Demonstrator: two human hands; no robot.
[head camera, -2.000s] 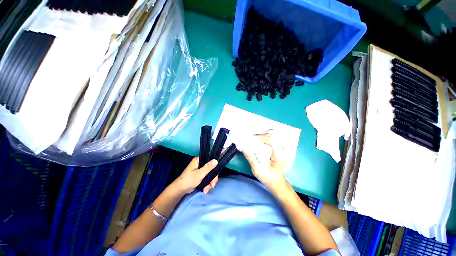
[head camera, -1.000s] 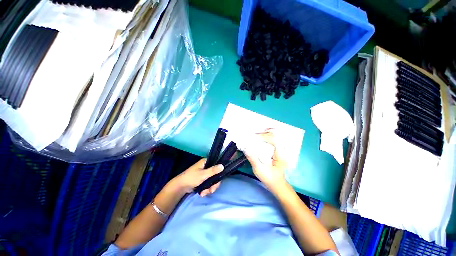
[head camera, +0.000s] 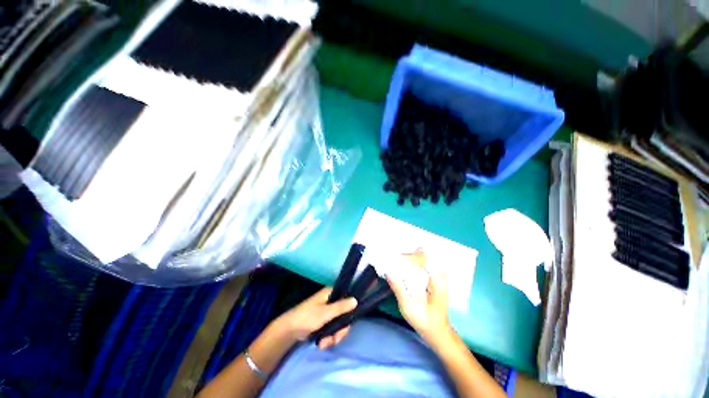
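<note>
My left hand holds several black tubes, fanned out, at the bench's near edge. My right hand is over the white work sheet, close to the end of the lowest tube. Its fingertips are washed out against the sheet, so I cannot tell whether they hold anything. Black end caps lie heaped in and in front of the tipped blue bin, beyond the sheet.
On the left stands a tall stack of paper layers with black tubes on top, wrapped in a clear bag. A torn white paper lies right of the sheet. A right stack bears a column of tubes. Blue baskets are below the bench.
The view has tilted up, so everything sits lower in the picture. The tubes in my left hand have shifted, with the lowest now pointing toward my right hand.
</note>
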